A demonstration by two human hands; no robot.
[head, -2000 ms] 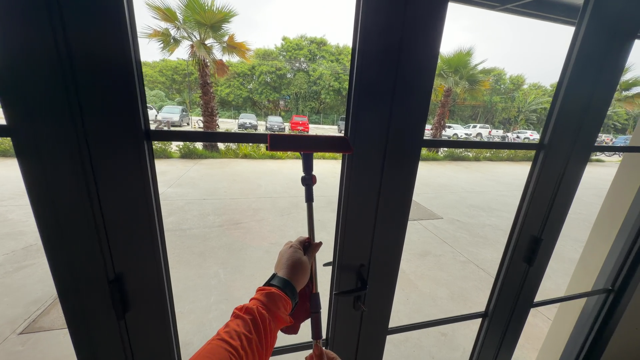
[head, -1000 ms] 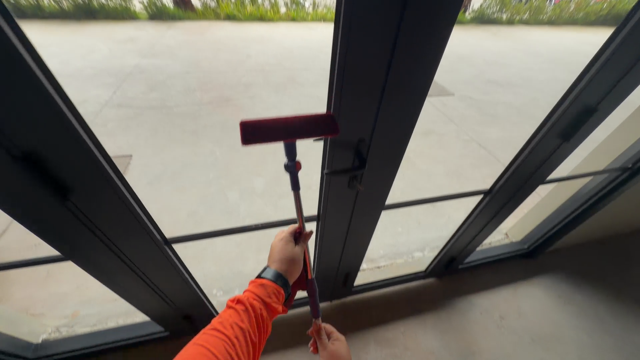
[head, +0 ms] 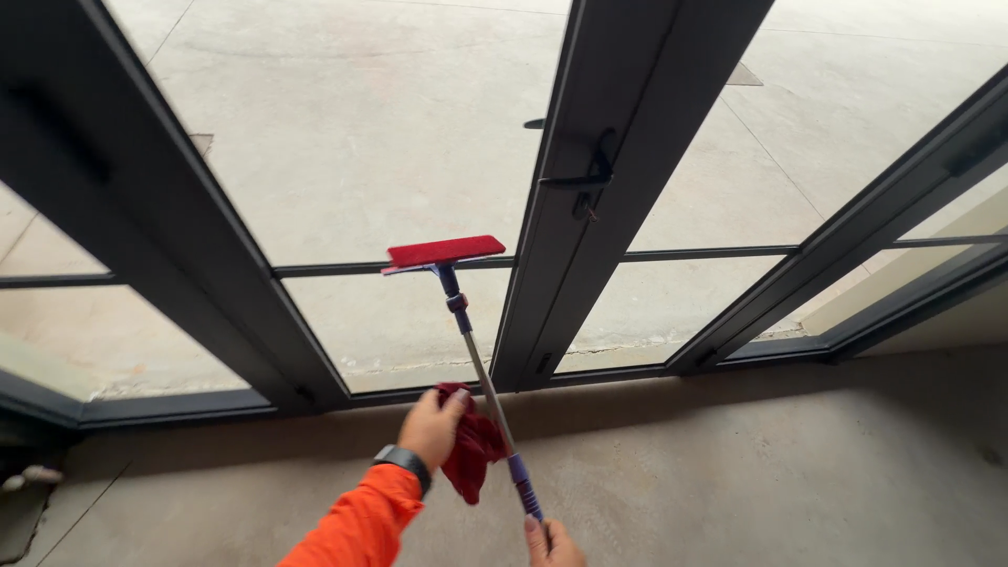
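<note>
A window squeegee with a red scrubber pad (head: 446, 250) and a metal pole (head: 490, 394) slants up from the bottom of the view. My right hand (head: 554, 543) grips the lower end, just below the purple grip. Beside the pole my left hand (head: 433, 429), with a dark watch at the wrist and an orange sleeve, holds a dark red cloth (head: 471, 457). The head stands in front of the glass door pane (head: 354, 150), near its crossbar; whether it touches the glass I cannot tell.
Dark door frames (head: 598, 94) with a lever handle (head: 579, 181) and a key in the lock rise right of the squeegee. A concrete floor (head: 709, 472) runs along the door bottoms. More glass panes stand on both sides. Pale objects (head: 33, 476) lie at the far left.
The view has tilted down. The squeegee head has come down from the upper crossbar to near the lower one. My left hand, earlier on the pole, is now beside it with the cloth.
</note>
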